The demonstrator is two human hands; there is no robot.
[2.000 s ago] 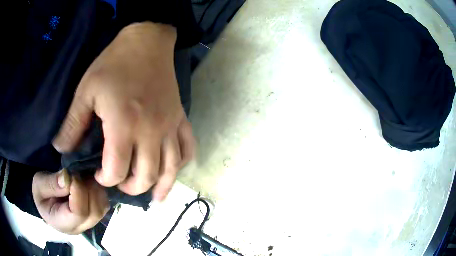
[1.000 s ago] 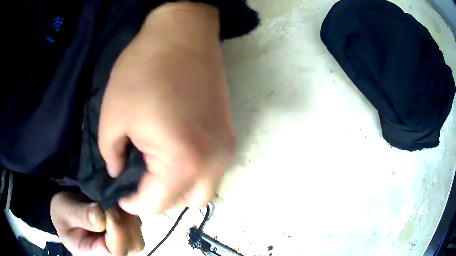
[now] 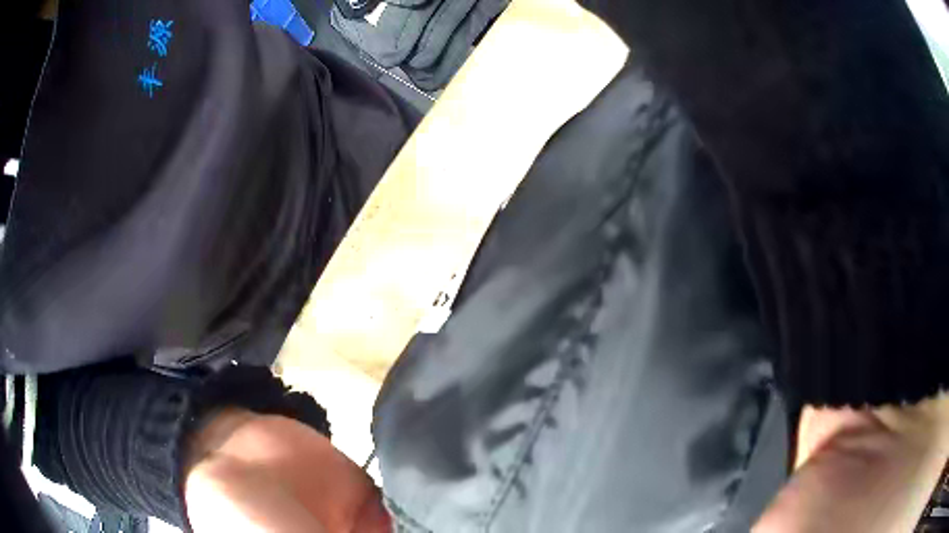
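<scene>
A black bag body (image 3: pixel 624 344), sheeny and dark grey where light falls, is spread large and close to the camera over the table. A puckered seam runs lengthwise down its middle. My left hand (image 3: pixel 858 474) is at the bag's lower right side, cut off by the bottom edge. My right hand (image 3: pixel 281 474) is at its lower left side, also cut off and blurred. The bag is held between both hands; the fingers are hidden or out of the picture.
The whitish table (image 3: pixel 401 239) shows as a strip between my dark clothing and the bag. A pile of black bags (image 3: pixel 421 36) lies at the top, beside a blue plastic thing (image 3: pixel 281 17). My left sleeve covers the upper right.
The crumpled black cloth is now opened out wide and nearer the camera. My hands have moved apart, the left one to the lower right. The set-aside bag and the cable fitting no longer show.
</scene>
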